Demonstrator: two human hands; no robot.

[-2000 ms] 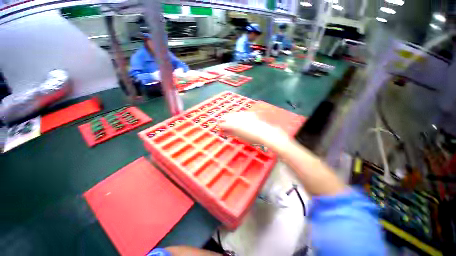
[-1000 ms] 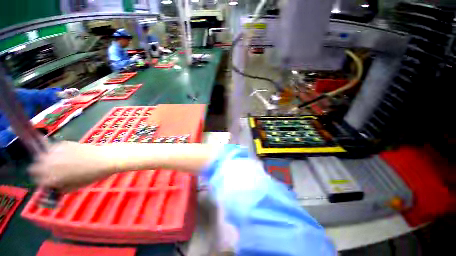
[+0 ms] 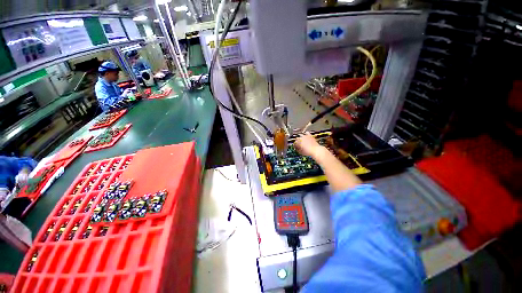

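My right hand (image 3: 308,145) reaches from the lower right over the black, yellow-edged fixture (image 3: 313,182). Its fingertips are beside the machine head (image 3: 280,142), at the back of the fixture. They are small and partly hidden, so I cannot tell whether they hold anything. Green circuit boards (image 3: 290,166) lie in rows in the fixture. My left hand is out of the picture. The red compartment tray (image 3: 123,250) stands stacked at the left, with boards in its far pockets. A flat red sheet (image 3: 163,166) on it bears several boards (image 3: 150,202).
A handheld controller (image 3: 291,214) lies on the machine base (image 3: 400,200), its black cable running down. Gantry posts (image 3: 232,123) and hoses (image 3: 363,86) surround the fixture. A black lead (image 3: 240,212) lies on the white table (image 3: 220,252). People in blue work along the green bench (image 3: 166,117).
The view has turned right towards the machine. My right hand has moved from the compartment tray to the fixture. The controller and machine head now show clearly.
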